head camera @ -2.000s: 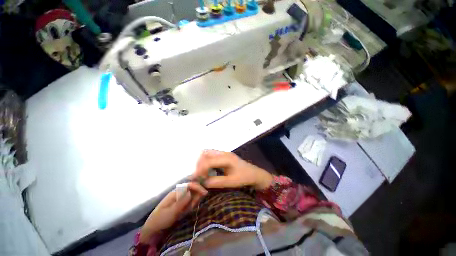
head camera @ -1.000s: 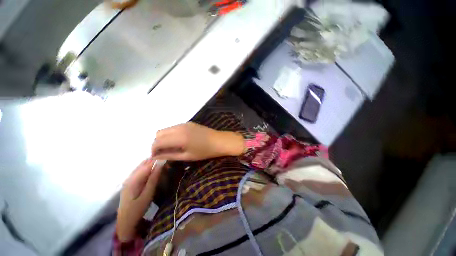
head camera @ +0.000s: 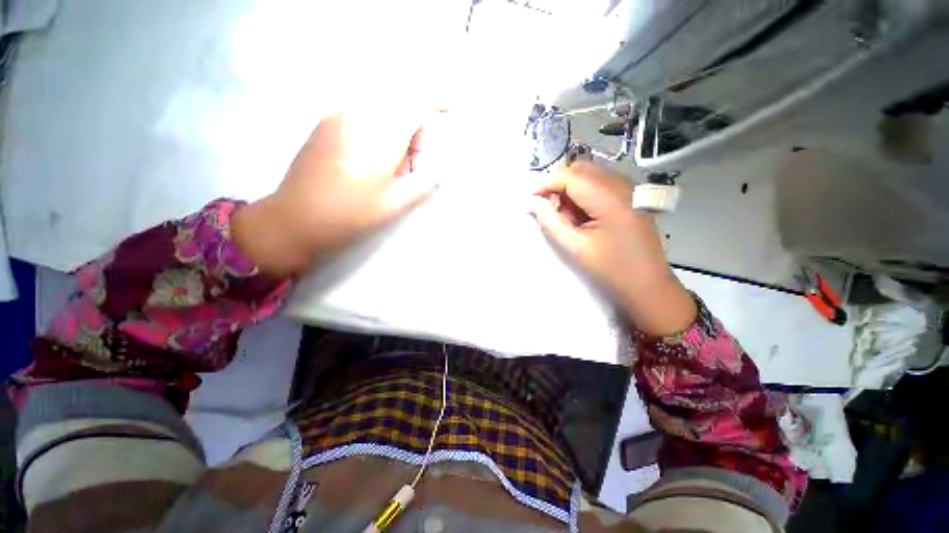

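Note:
A large white fabric panel lies over the table and hangs over its front edge towards my lap. My left hand rests on the panel left of the needle area, fingertips on the cloth, partly washed out by glare. My right hand is at the presser foot, thumb and forefinger pinching at the fabric. Whether a small piece is between the fingertips cannot be told. The sewing machine head stands at the upper right.
Orange-red and black snips lie right of the machine bed. White cut strips are heaped at the right table end. A dark phone lies at the lower right, partly hidden by my sleeve. More white fabric covers the left.
My hands have moved from above my lap up to the machine and apart, onto a white panel. The view has turned, so the needle area is now near the centre.

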